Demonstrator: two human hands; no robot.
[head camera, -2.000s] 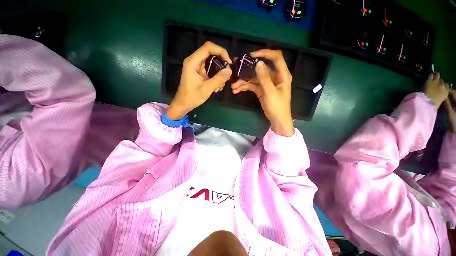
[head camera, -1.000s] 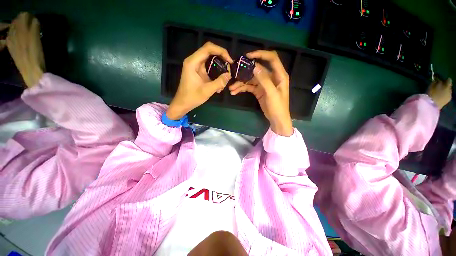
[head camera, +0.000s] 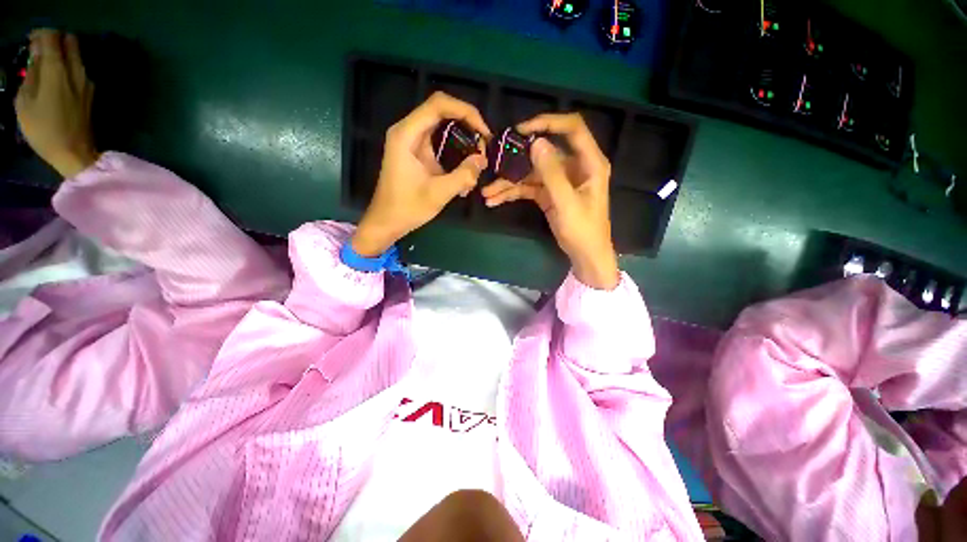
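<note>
My left hand (head camera: 424, 169), with a blue wrist strap (head camera: 369, 257), holds a small black smartwatch body (head camera: 457, 144) by its edges. Its dark screen shows a pale line. My right hand (head camera: 567, 185) holds a second smartwatch body (head camera: 512, 155) close beside the first, with a small gap between them. That screen shows a pinkish line and green marks. Both units are tilted and held above a black parts tray (head camera: 654, 159). The tray pockets that show hold no units; my hands hide the middle ones. A small white label (head camera: 667, 190) is at the tray's right end.
A second black tray (head camera: 732, 64) with several lit units is at the far right. Two lit units (head camera: 619, 23) sit on the blue mat (head camera: 477, 13). Another person's hand (head camera: 58, 101) is at left. A pink sleeve (head camera: 795, 349) and a dark tray with bright pieces (head camera: 891, 277) are at right.
Both units have turned slightly in my fingers and their screen marks look different. The neighbour's hand at left came into view. The right neighbour's arm drew back, uncovering the dark tray.
</note>
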